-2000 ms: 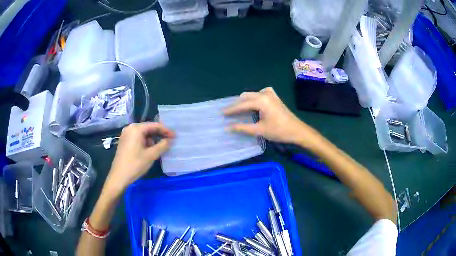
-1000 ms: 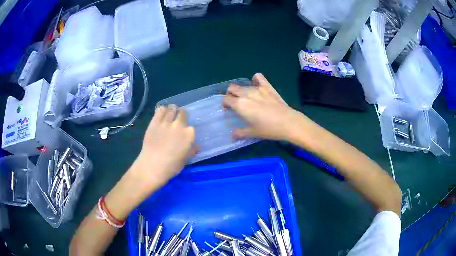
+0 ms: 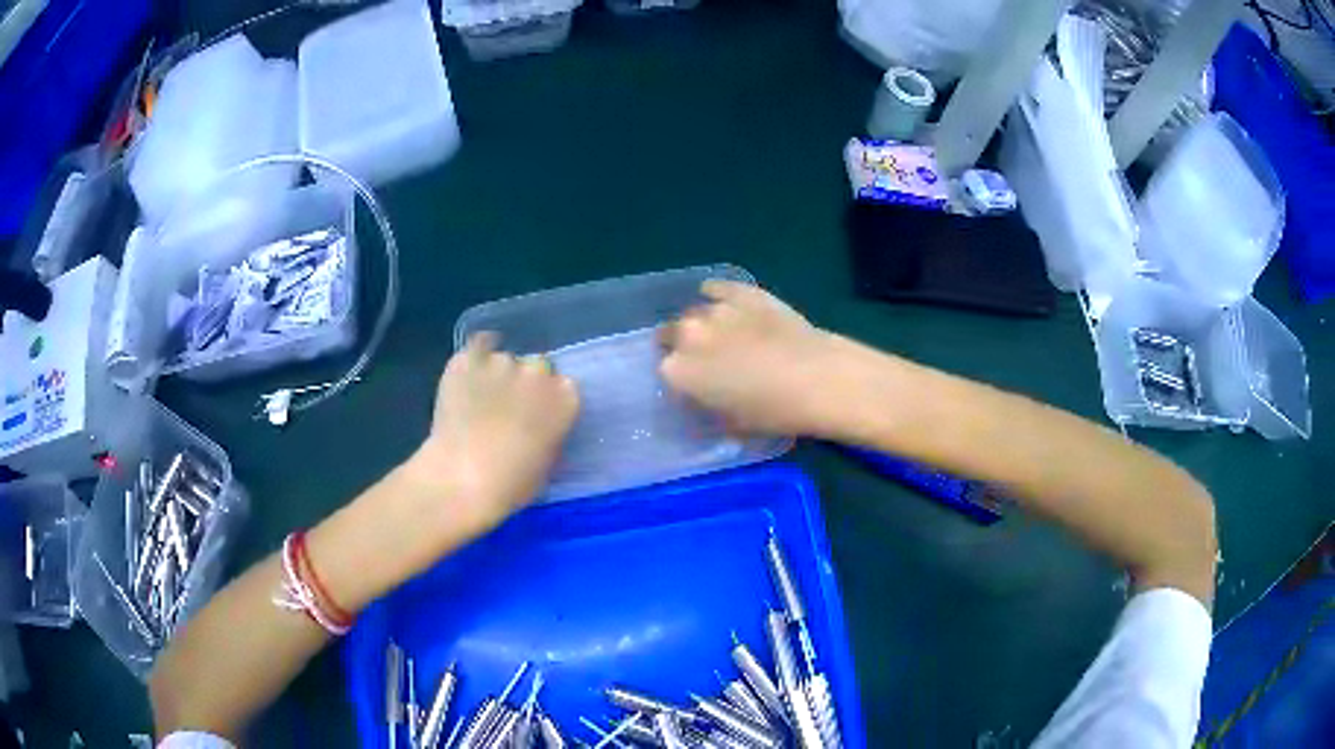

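Observation:
A clear packing box [image 3: 581,319] lies behind the blue parts tray [image 3: 586,534]. A flat white liner [image 3: 615,395] lies in it, short of its rear edge. My left hand [image 3: 505,417] rests on the liner's left end with curled fingers. My right hand [image 3: 739,359] rests on its right end, curled and blurred. The fingertips of both hands are hidden, so any grip on the liner cannot be made out. Slim metal parts [image 3: 718,710] lie loose in the tray's near part.
At left stand a box of metal parts [image 3: 171,542], a white carton [image 3: 51,366], a box of small packets [image 3: 278,300] and a looped clear tube [image 3: 393,278]. At right are a black block holder [image 3: 952,264], an open clear box [image 3: 1171,359] and a blue tool [image 3: 930,486] beneath my right forearm.
The white liner, earlier spread over the box top, now lies lower inside the rim. My hands have gone from spread fingers to curled ones at its two ends. The view has shifted slightly.

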